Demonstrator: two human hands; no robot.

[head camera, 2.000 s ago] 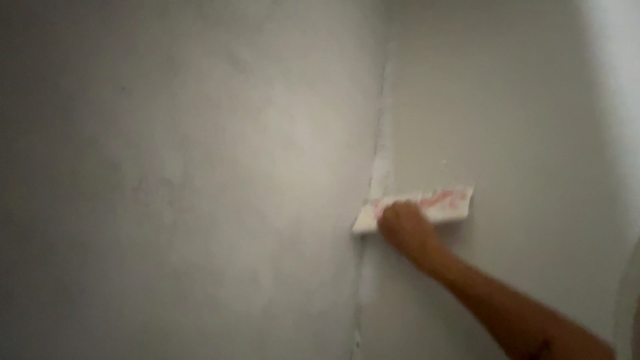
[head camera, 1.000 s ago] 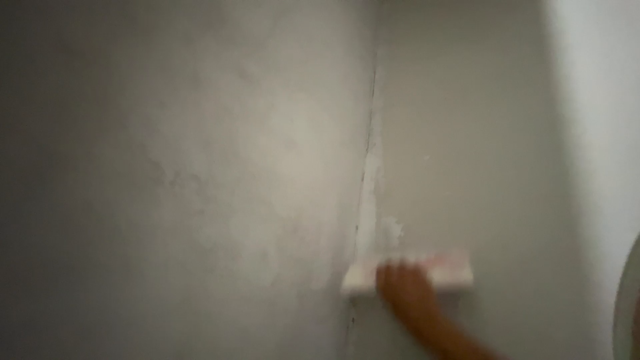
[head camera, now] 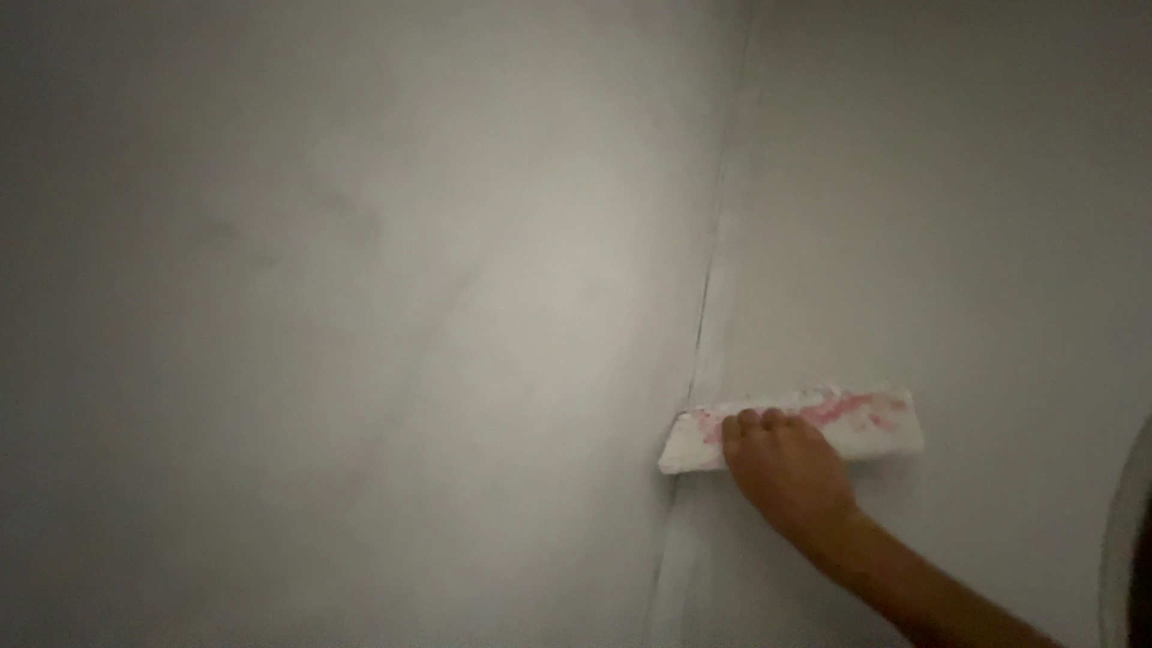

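My right hand (head camera: 787, 468) grips a wide, flat plastering blade (head camera: 868, 427), whitish with pink-red smears. The fingers curl over its upper edge near the left end. The blade lies roughly level against the right wall (head camera: 918, 225), its left tip at the corner line (head camera: 706, 306) where two walls meet. A paler strip of filler (head camera: 715, 346) runs along the right side of that line, above and below the blade. My left hand is not in view.
The grey left wall (head camera: 360, 315) fills the left part of the view, with faint smudges on its surface. At the lower right edge stands a curved pale rim (head camera: 1114, 549) with a dark area beside it.
The blade, held by my right hand throughout, moved down along the corner between the two earlier frames. The view has shifted since then, so its latest movement is unclear.
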